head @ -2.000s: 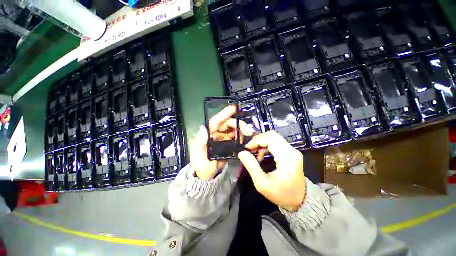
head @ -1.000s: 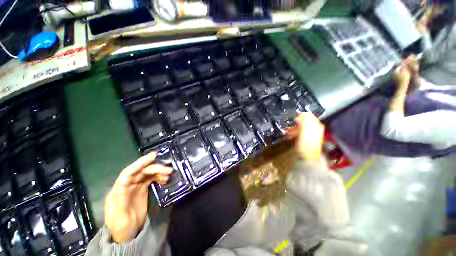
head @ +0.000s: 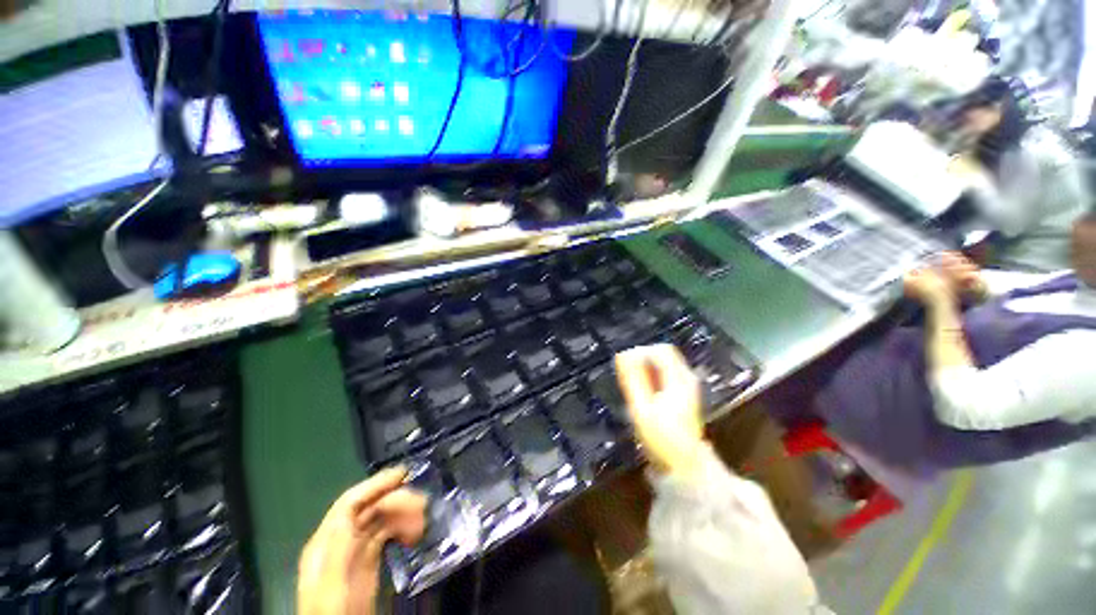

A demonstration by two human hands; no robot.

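A large glossy black blister tray [head: 499, 360] with rows of rectangular pockets lies on the green bench mat, dark parts in its pockets. My left hand [head: 367, 529] is at the tray's near left corner, fingers curled beside its edge; whether it grips the tray is unclear. My right hand [head: 665, 402] is over the tray's right part, fingers bent together and blurred; nothing is seen in it, but its palm side is hidden. A second black tray [head: 114, 481] lies to the left, cut off by the picture's edge.
A blue mouse [head: 197, 275] sits on a long white box [head: 180, 322] behind the trays. A bright blue monitor [head: 415, 90] stands beyond. A dark rectangle [head: 695, 254] lies past the tray's far corner. A person [head: 962, 348] sits at right by a silvery tray [head: 829, 246]. A carton [head: 751, 451] is below the bench edge.
The black part held in both hands two seconds ago is no longer seen in them. My hands have separated to the tray. The view has swung right and up; my right hand has moved left along the tray.
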